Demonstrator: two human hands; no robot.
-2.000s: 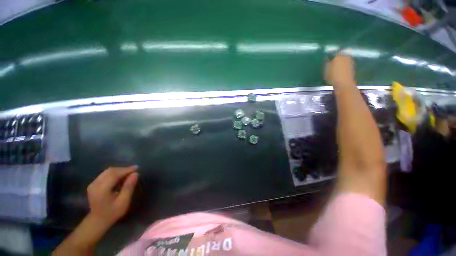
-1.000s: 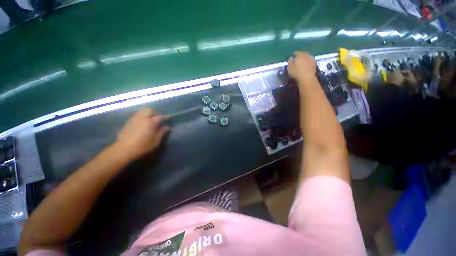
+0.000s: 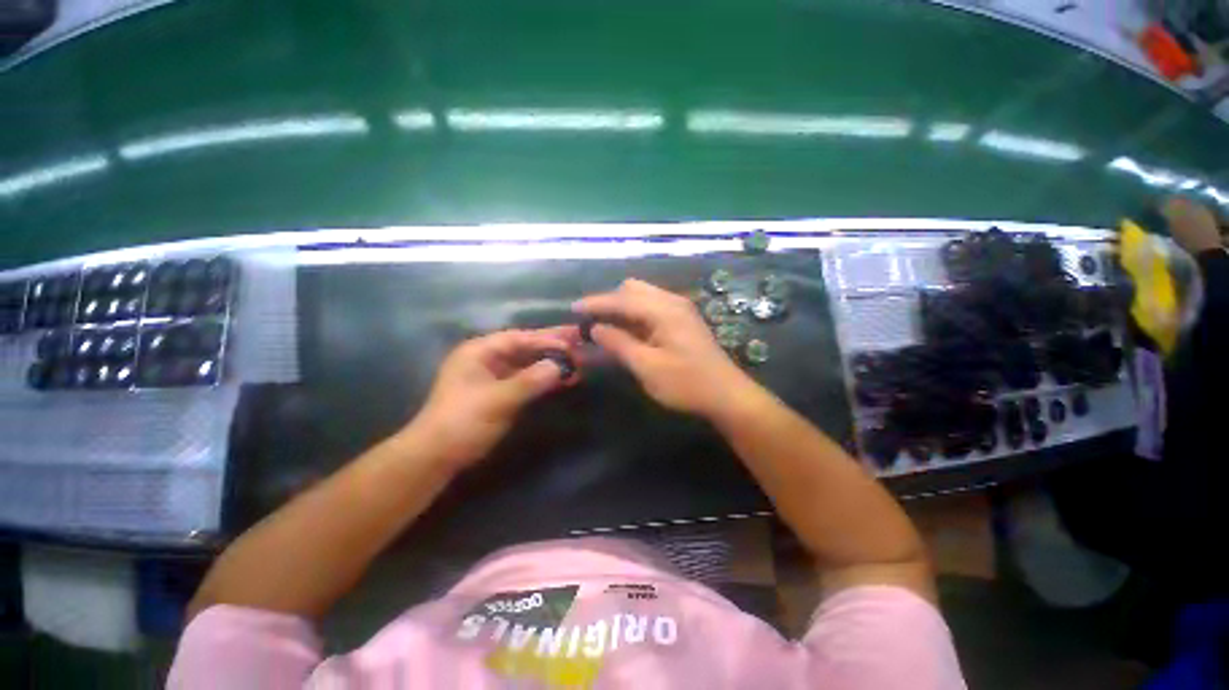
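My left hand (image 3: 488, 387) holds a small dark round part (image 3: 559, 365) between its fingertips, over the black mat (image 3: 391, 310). My right hand (image 3: 663, 348) is close to it on the right, with another small black part (image 3: 586, 329) at its fingertips. The two parts are near each other; whether they touch is unclear. Several greenish-silver round circuit boards (image 3: 758, 351) lie loose just right of my right hand, and one more (image 3: 758, 241) lies on the pale metal edge.
A clear tray heaped with black housings (image 3: 991, 337) is on the right. A filled tray of dark round units (image 3: 148, 313) and whitish ribbed trays (image 3: 115, 465) are on the left. Beyond are the green belt (image 3: 566, 182), a yellow bag (image 3: 1148, 283) and a person's hand (image 3: 1191, 223).
My right hand has left the heap of black housings and come to the middle. My left hand has met it there, and both now hold small dark parts. The camera view has turned.
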